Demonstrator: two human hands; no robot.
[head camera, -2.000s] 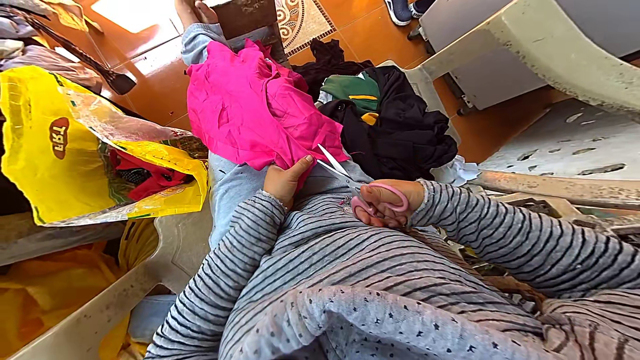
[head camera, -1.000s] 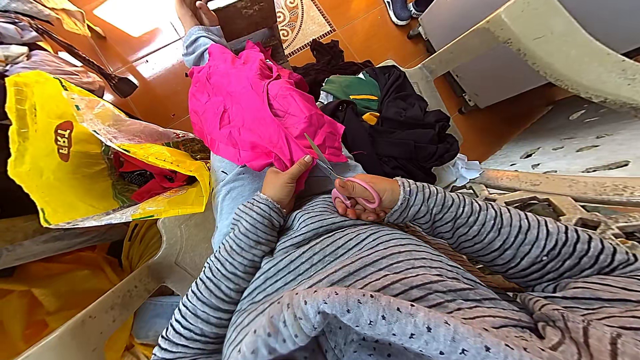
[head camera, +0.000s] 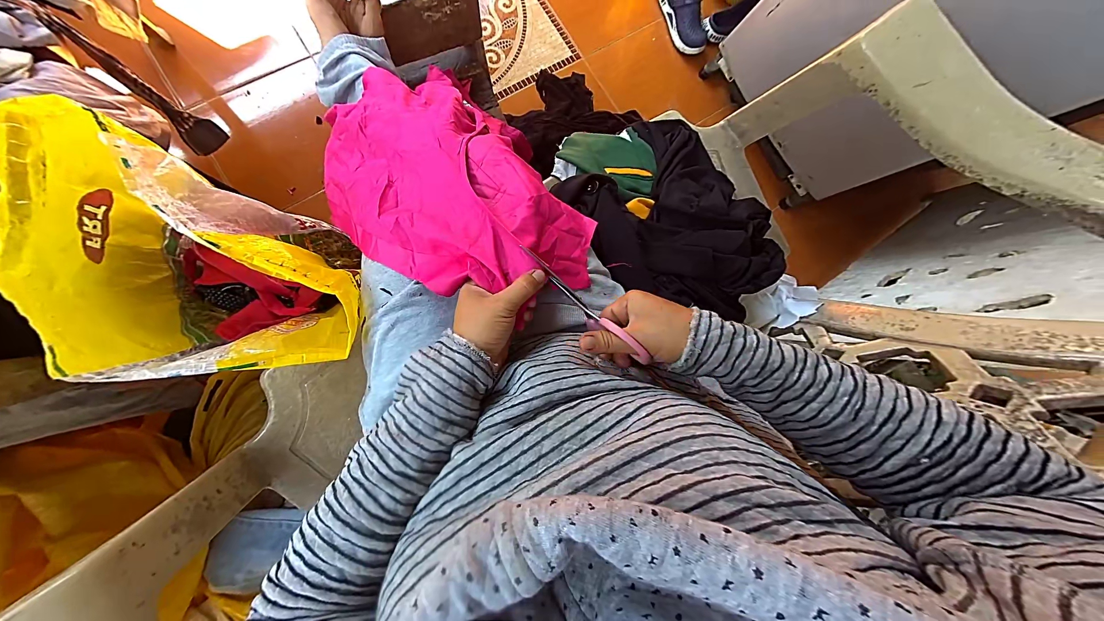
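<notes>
Bright pink fabric (head camera: 423, 181) lies over my lap, its lower edge pinched by my left hand (head camera: 496, 315) between thumb and fingers. Pink-handled scissors (head camera: 565, 293) are in my right hand (head camera: 642, 328), the thumb and fingers at the handle loops. Their blades point up and left and lie at the fabric's edge, just right of my left thumb; they look nearly closed. Beside the pink fabric, on the right, is a heap of black cloth (head camera: 707, 233) with a green and yellow piece (head camera: 617, 159) in it.
A yellow plastic bag (head camera: 65, 250) holding red cloth (head camera: 267, 302) stands open at left. Worn plastic chair arms (head camera: 975, 112) flank me. Orange-yellow cloth (head camera: 86, 500) lies lower left. A grey panel on casters (head camera: 828, 112) and a person's shoes (head camera: 683, 24) are at upper right.
The scissor blades, spread apart two seconds ago, have come together at the pink fabric's edge. My left hand keeps its pinch on the fabric.
</notes>
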